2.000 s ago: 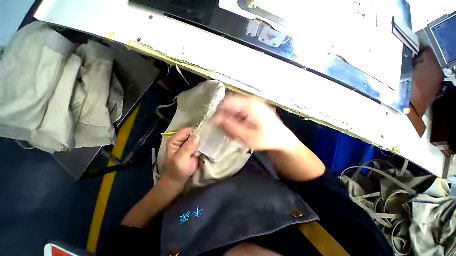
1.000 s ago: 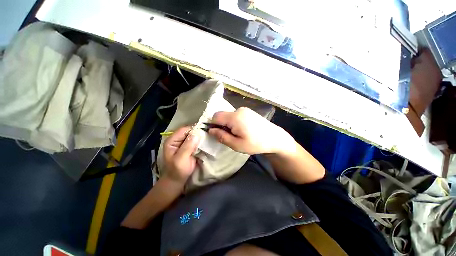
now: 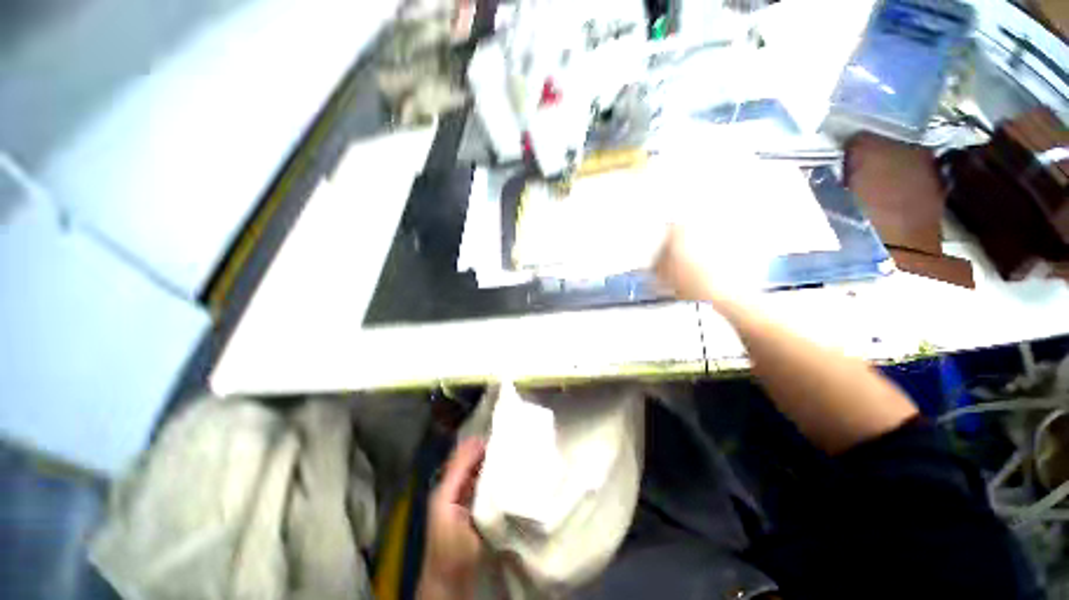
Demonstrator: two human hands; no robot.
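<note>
A beige fabric piece [image 3: 586, 492] lies on my lap, its upper end against the front edge of the white machine table [image 3: 528, 355]. My left hand [image 3: 455, 498] holds its left side, with the fingers partly behind the fabric. My right hand [image 3: 678, 264] is stretched out over the bright white template sheet [image 3: 762, 223] on the table. It is blurred and overexposed, and I cannot tell whether it holds anything. The snips cannot be made out.
The white sewing machine head [image 3: 533, 100] stands beyond the sheet. Beige folded pieces [image 3: 252, 504] hang at the lower left. Brown pieces [image 3: 897, 193] lie at the table's right, near a blue-grey box-like object [image 3: 903, 65]. Beige straps [image 3: 1032, 445] are at the lower right.
The view has swung up towards the machine and is blurred. My right hand has left the fabric with the dark snips no longer visible, and reaches over the table. My left hand still holds the fabric.
</note>
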